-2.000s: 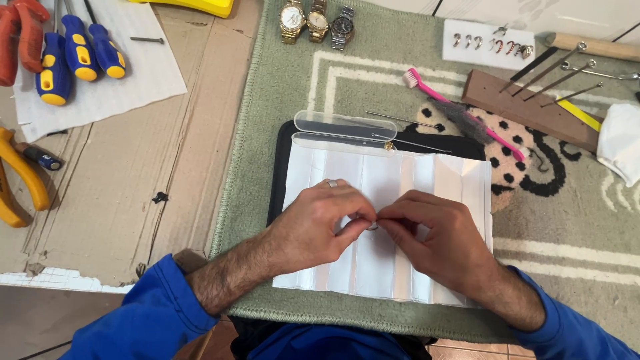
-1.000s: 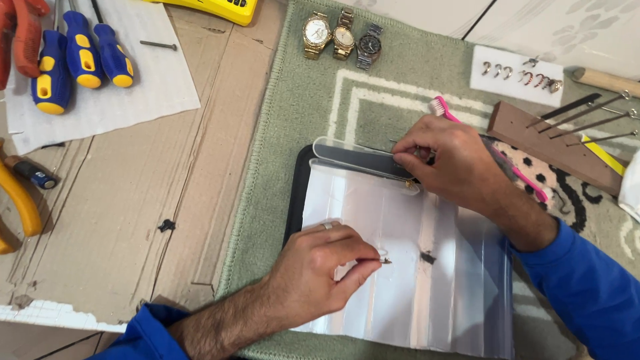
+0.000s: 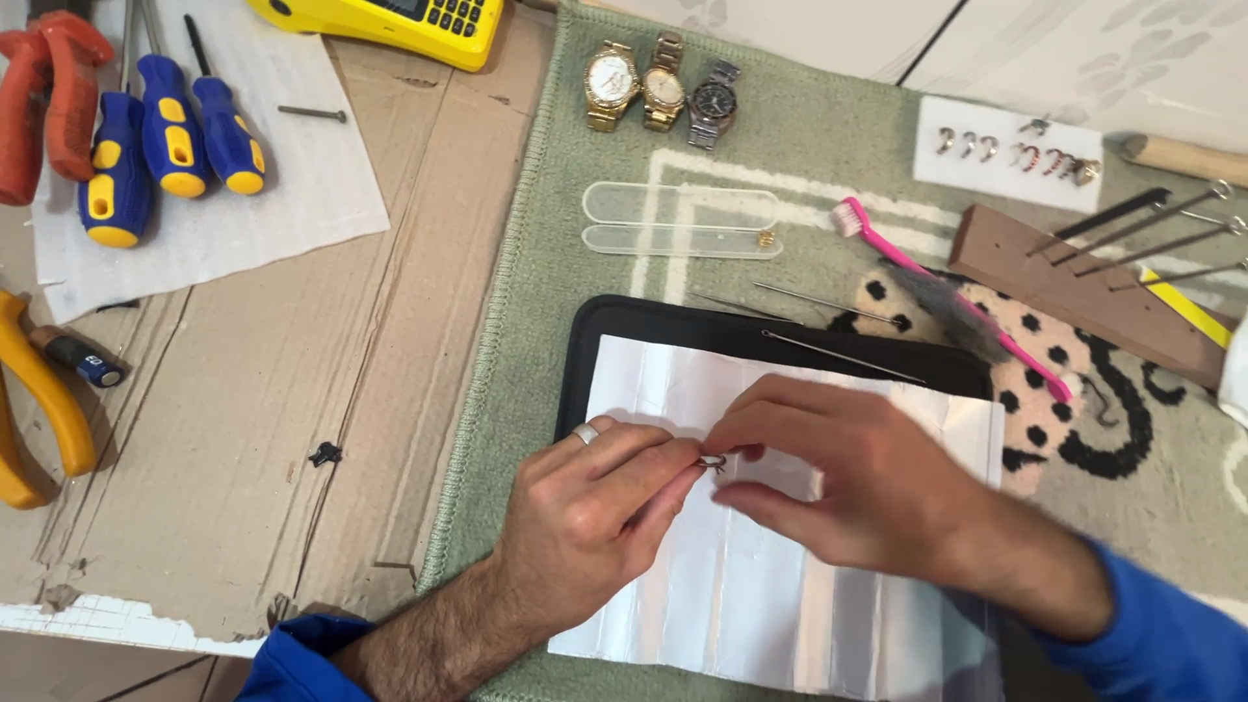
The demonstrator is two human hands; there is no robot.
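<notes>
My left hand [image 3: 609,502], with a silver ring on one finger, pinches a small curved metal piece [image 3: 714,462] between thumb and fingertips. My right hand [image 3: 838,468] is close on its right side, thumb and forefinger apart around the piece; whether it touches the piece or holds anything cannot be told. Both hands are above a creased white sheet [image 3: 673,604] on a black pad [image 3: 595,322]. Behind them, a thin metal tool with a looped end [image 3: 838,355] lies across the pad. Farther back is an open clear plastic case [image 3: 682,205] with a small gold-coloured part [image 3: 765,238] inside.
Three wristwatches [image 3: 663,86], a pink toothbrush [image 3: 936,278], a white card with small rings [image 3: 1009,151] and a brown block with thin tools [image 3: 1082,292] lie on the green mat [image 3: 507,390]. At left are blue-yellow screwdrivers [image 3: 175,127], red-handled pliers [image 3: 68,93] and yellow handles [image 3: 49,400].
My right hand has moved from the clear case back toward my left hand. The case, near the pad's top edge before, now lies farther back on the mat.
</notes>
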